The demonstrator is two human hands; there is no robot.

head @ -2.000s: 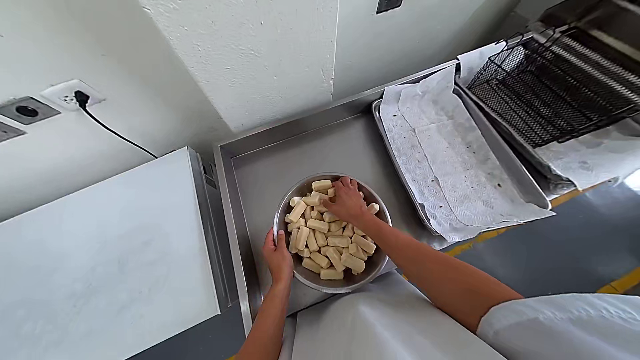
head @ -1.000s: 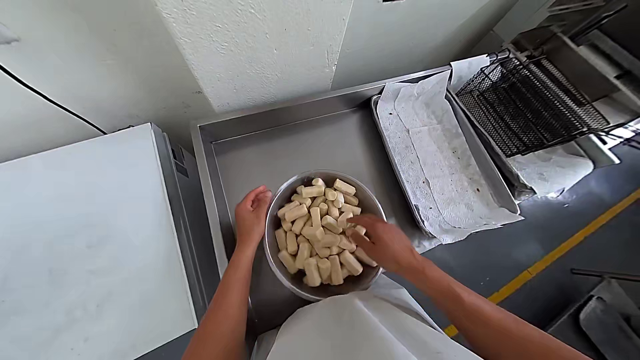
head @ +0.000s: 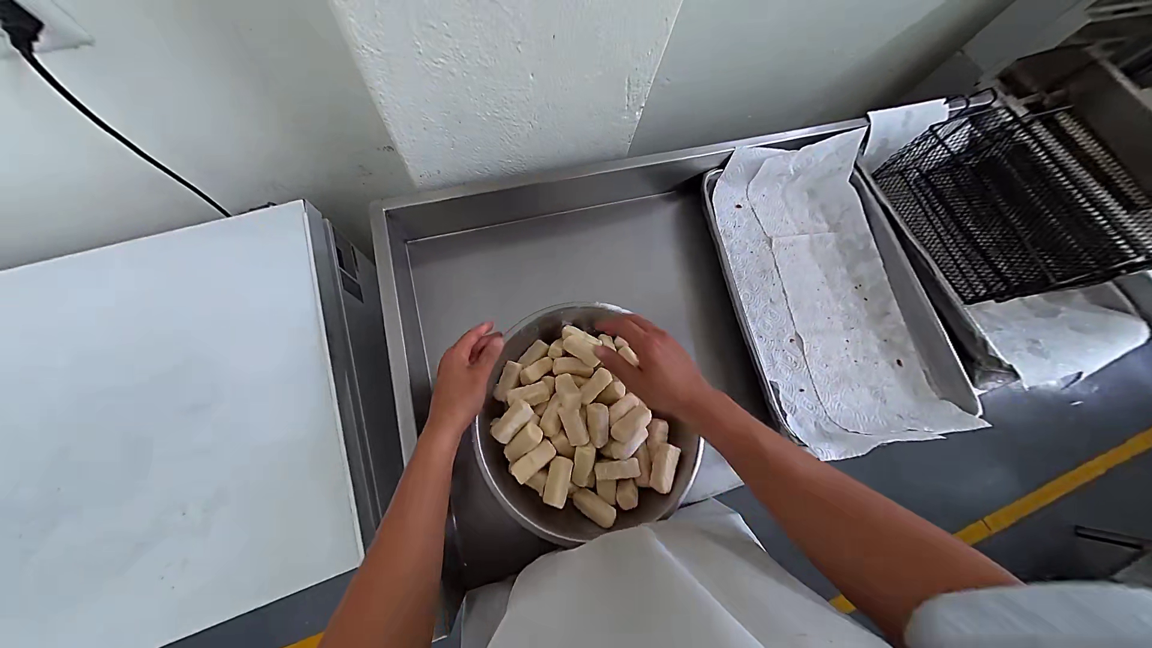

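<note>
A round metal bowl full of pale, short food sticks rests at the near side of a stainless steel counter, against a white apron. At the bowl's upper left rim is my left hand, fingers slightly bent, with nothing seen in it; whether it touches the rim is unclear. My right hand reaches over the upper right rim, its fingertips down among the sticks. Whether those fingers grip a stick cannot be told, as the hand hides part of the pile.
The steel counter has a raised edge. To the right lie a metal tray lined with stained paper towels and a black wire fryer basket. A white-topped appliance stands left, below a black cord on the wall.
My right hand has moved from the right side of the bowl to its upper right part. My left hand was on the bowl's left rim two seconds ago.
</note>
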